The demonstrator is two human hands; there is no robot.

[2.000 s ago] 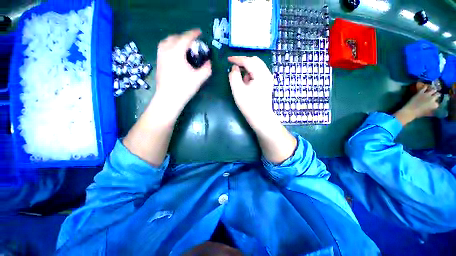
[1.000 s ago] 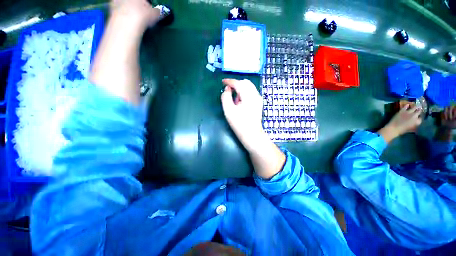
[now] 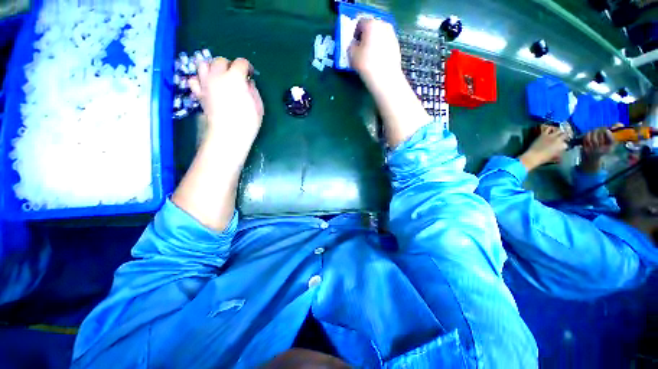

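My left hand [image 3: 229, 94] is over the right side of the pile of silver-white cylinders [image 3: 185, 66], beside the large blue bin; a small piece shows near its fingertips, but its grip is unclear. My right hand [image 3: 376, 52] reaches into the small blue bin [image 3: 343, 37] of white pieces; its fingertips are hidden. A dark round unit [image 3: 297, 101] with a white piece on top stands on the green surface between my forearms. The parts tray [image 3: 426, 54] is partly covered by my right forearm.
The large blue bin [image 3: 164, 108] of white plastic parts is far left. Loose white pieces [image 3: 322, 52] lie left of the small bin. A red bin [image 3: 470, 79] is right of the tray. More dark round units [image 3: 451, 27] stand along the far side. A coworker's hands [image 3: 550, 144] are at right.
My left hand has come back from the far left side to the pile. My right hand has moved forward to the small blue bin. A dark round unit now stands in the middle.
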